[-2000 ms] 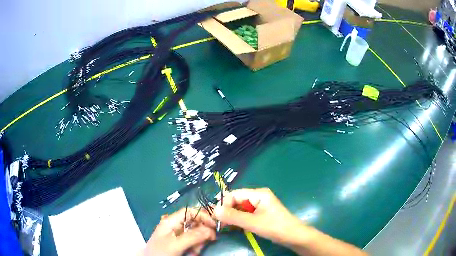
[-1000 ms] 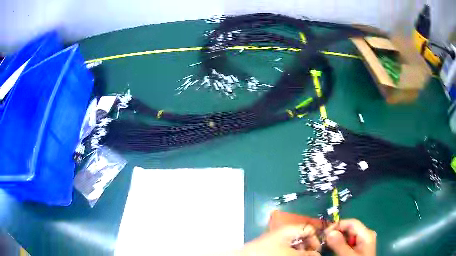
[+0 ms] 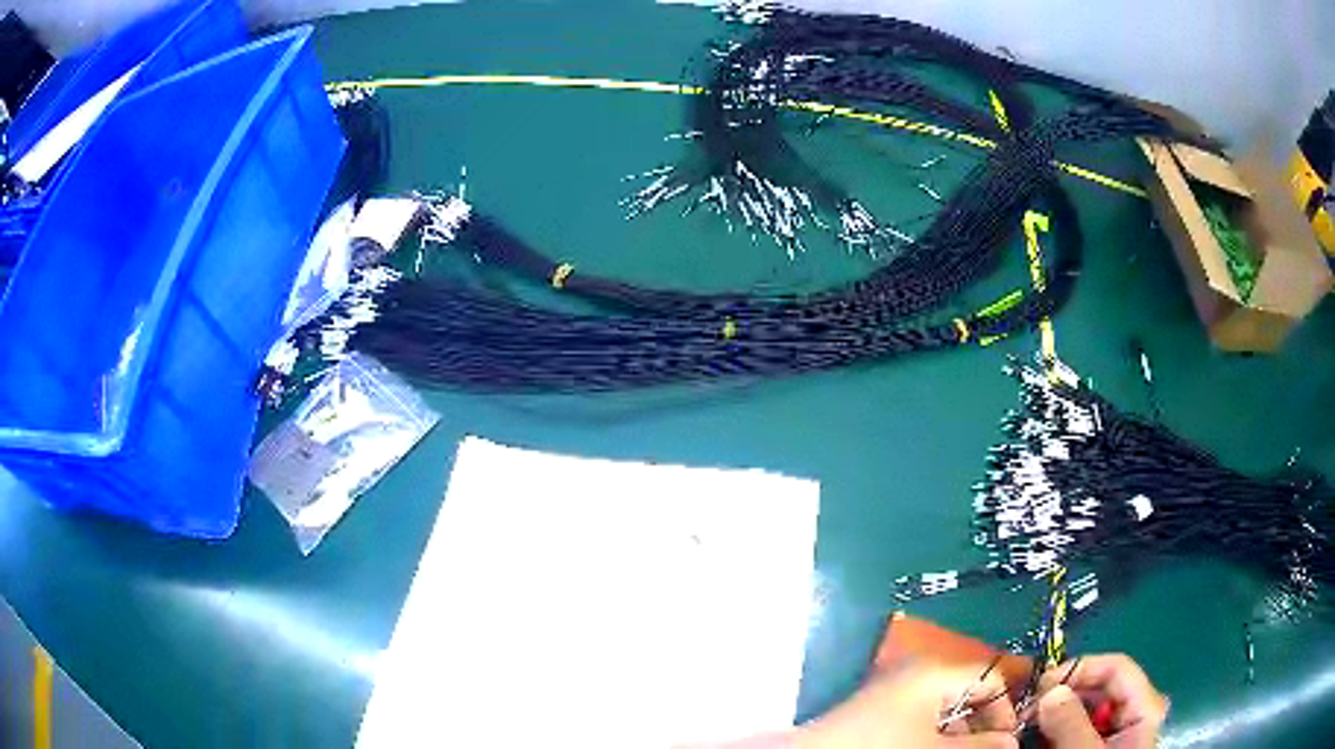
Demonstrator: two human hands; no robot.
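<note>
My left hand (image 3: 930, 710) and my right hand (image 3: 1101, 702) are close together at the bottom right, cut off by the lower edge. Thin black wires (image 3: 1037, 679) with white ends run between their fingers. A red handle (image 3: 1101, 716) shows in my right hand; its shaft is hidden. The reddish-brown wooden block (image 3: 937, 644) lies beside and partly behind my left hand. No green block is visible at the fingers. The main wire bundle (image 3: 1186, 490) lies beyond the hands, its white-marked ends (image 3: 1032, 483) fanned toward the left.
A white paper sheet (image 3: 600, 600) lies left of my hands. A blue bin (image 3: 161, 293) stands far left, with a clear plastic bag (image 3: 340, 446) beside it. A second black bundle (image 3: 630, 337) curves across the back. An open carton (image 3: 1244, 264) holding green pieces stands back right.
The view has swung left, bringing the blue bin and plastic bag in and shifting hands and bundles rightward. The wooden block shows more clearly. Both hands stay together at the wires.
</note>
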